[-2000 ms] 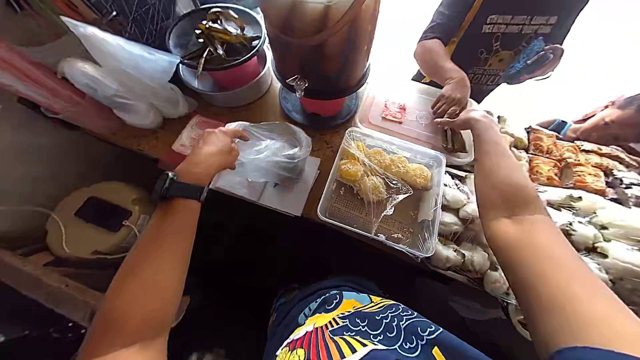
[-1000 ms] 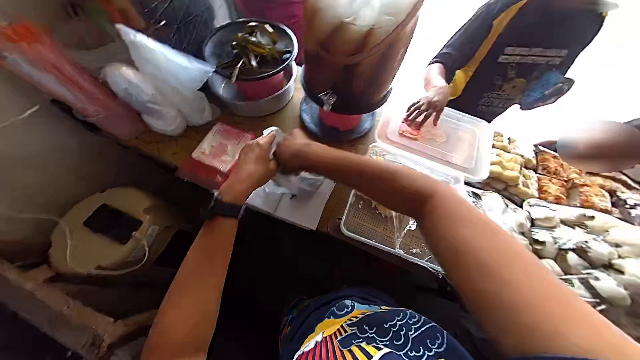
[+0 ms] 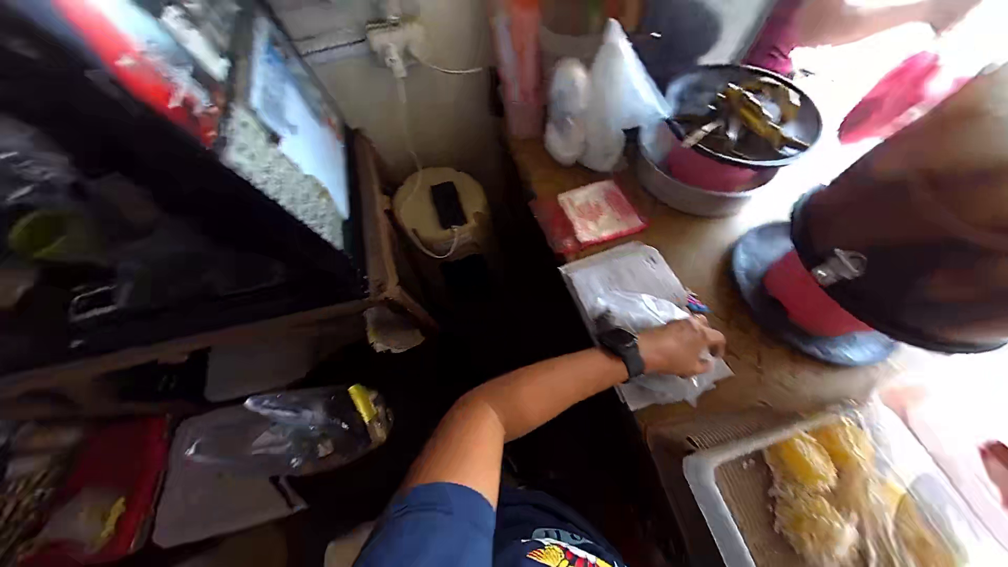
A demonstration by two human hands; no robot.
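My left hand (image 3: 681,346), with a black watch at its wrist, rests on a crumpled clear plastic bag (image 3: 642,311). The fingers are bent over the bag, and whether they grip it cannot be told. Under the bag lie white papers (image 3: 622,268) at the table's edge. Beyond them is a red and white packet (image 3: 601,211). At the lower right a clear plastic tray (image 3: 728,512) holds several yellow, grated-coated food pieces (image 3: 803,465) under plastic film. My right hand is out of view.
A large dark drink dispenser (image 3: 906,213) stands on a round base at the right. Behind are a pot of dark leaf-like pieces (image 3: 748,118) and white plastic bags (image 3: 606,102). A phone (image 3: 448,205) lies on a round container (image 3: 417,197). A glass-fronted cabinet (image 3: 299,126) stands at the left.
The view has swung far to the left. My right hand, over by my left hand one second ago, has left the view. My left hand now lies lower on the bag and papers.
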